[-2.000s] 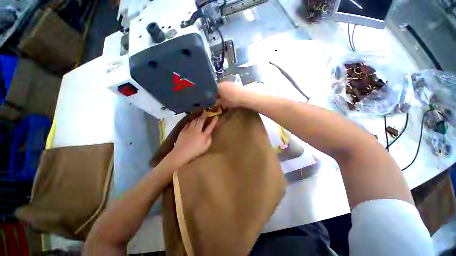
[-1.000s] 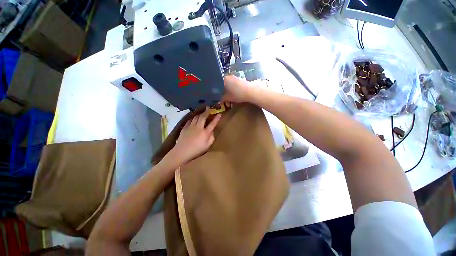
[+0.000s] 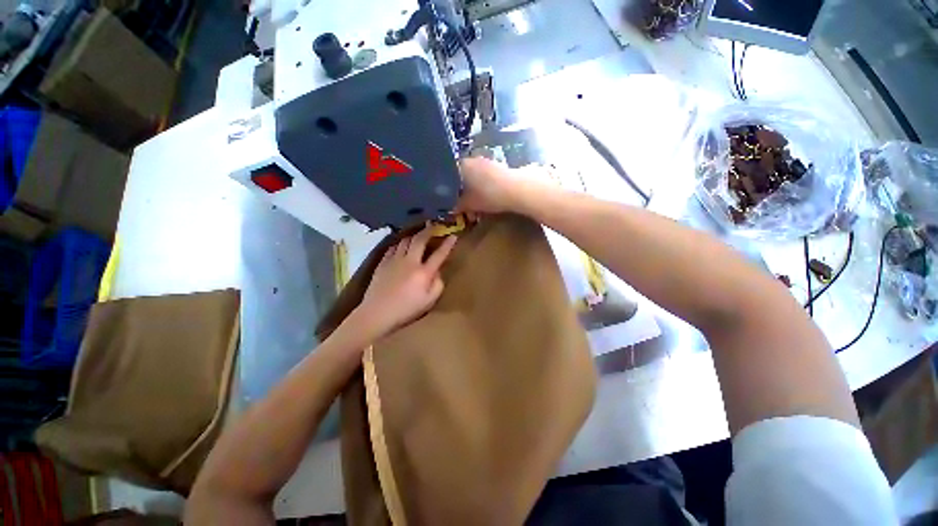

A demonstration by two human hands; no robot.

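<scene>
A brown bag body (image 3: 483,360) with a light tan strip hangs over the table's front edge, its top edge under the grey head of the sewing machine (image 3: 360,144). A small yellow clamp (image 3: 449,226) sits on that edge below the head. My left hand (image 3: 406,280) lies on the bag body with fingers spread, fingertips beside the clamp. My right hand (image 3: 488,187) is at the top edge, just right of the head; its fingertips are partly hidden behind the head and I cannot tell what they hold.
A folded brown bag body (image 3: 154,380) lies at the left. At the right are an open plastic bag of dark brown tabs (image 3: 759,170), a loose tab (image 3: 820,269), a thin dark curved tool (image 3: 607,159), black cables and another plastic bag (image 3: 910,241). A screen (image 3: 766,19) stands upper right.
The view has shifted slightly, so the machine head appears a little further right and lower than two seconds ago. Both hands and the bag body have kept nearly the same places at the clamp.
</scene>
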